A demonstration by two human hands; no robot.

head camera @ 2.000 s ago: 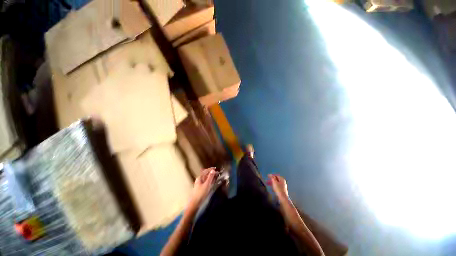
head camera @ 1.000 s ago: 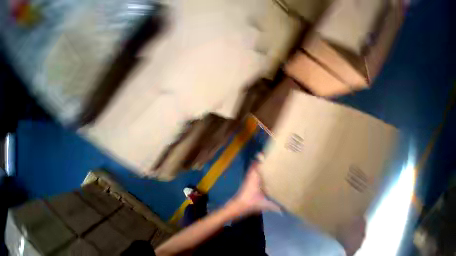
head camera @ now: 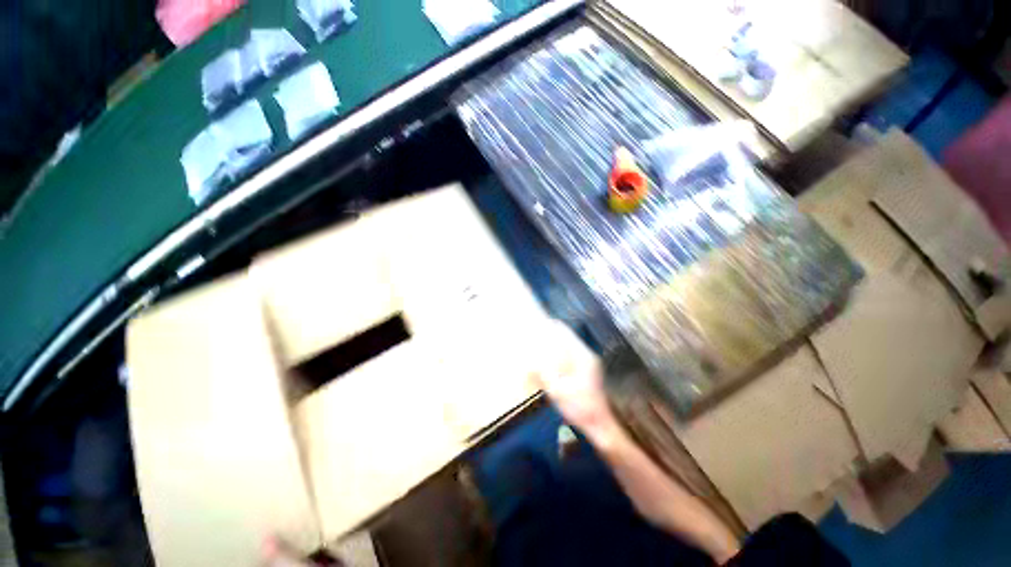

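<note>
A tan carton is held in front of me at the left, its flaps spread and folded over, with a small dark rectangular gap between them. My right hand grips its right edge. My left hand is at the carton's near lower edge; it is blurred and mostly cut off by the bottom of the picture, with its fingers against the cardboard. The carton's inside is hidden apart from the dark gap.
Silvery pouches lie on the green belt behind a pale metal edge. An orange-red tape dispenser lies on the wrapped stack. Flattened cartons are at the right.
Two seconds ago both hands were empty; one second ago a printed carton was held. The view has turned to the belt, and the carton is now at the left with flaps showing.
</note>
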